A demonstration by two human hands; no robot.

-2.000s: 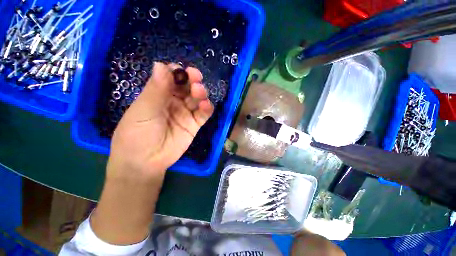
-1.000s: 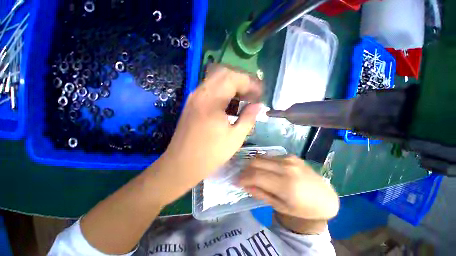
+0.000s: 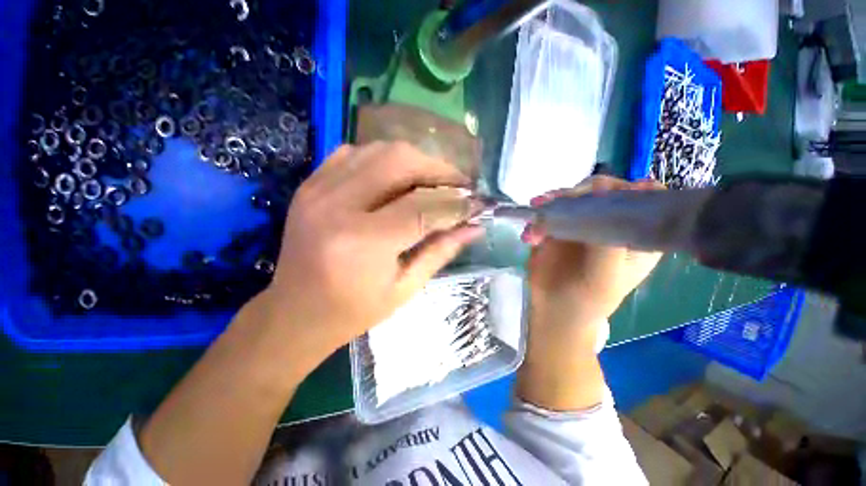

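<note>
My left hand point(image 3: 351, 228) is at the tip of the grey tapering press ram point(image 3: 627, 216). Its thumb and fingers are closed on a small silvery part point(image 3: 482, 211), mostly hidden. My right hand point(image 3: 581, 271) is partly behind the ram, its fingertips close to the thin ram end; whether it holds anything cannot be told. The clear plastic tub point(image 3: 518, 353) below the hands holds thin pins in rows. The brownish base plate point(image 3: 404, 130) is partly covered by my left hand.
A deep blue bin point(image 3: 328, 104) with black and silver rings lies at left. The green press foot point(image 3: 432, 57) and column stand above my left hand. A long clear tub point(image 3: 555, 109) and a blue tray of pins point(image 3: 651, 104) lie beyond. A red bin point(image 3: 745, 85) is at upper right.
The view has shifted right. My left hand has gone from above the ring bin to the ram tip. My right hand has moved from over the pin tub up to the ram.
</note>
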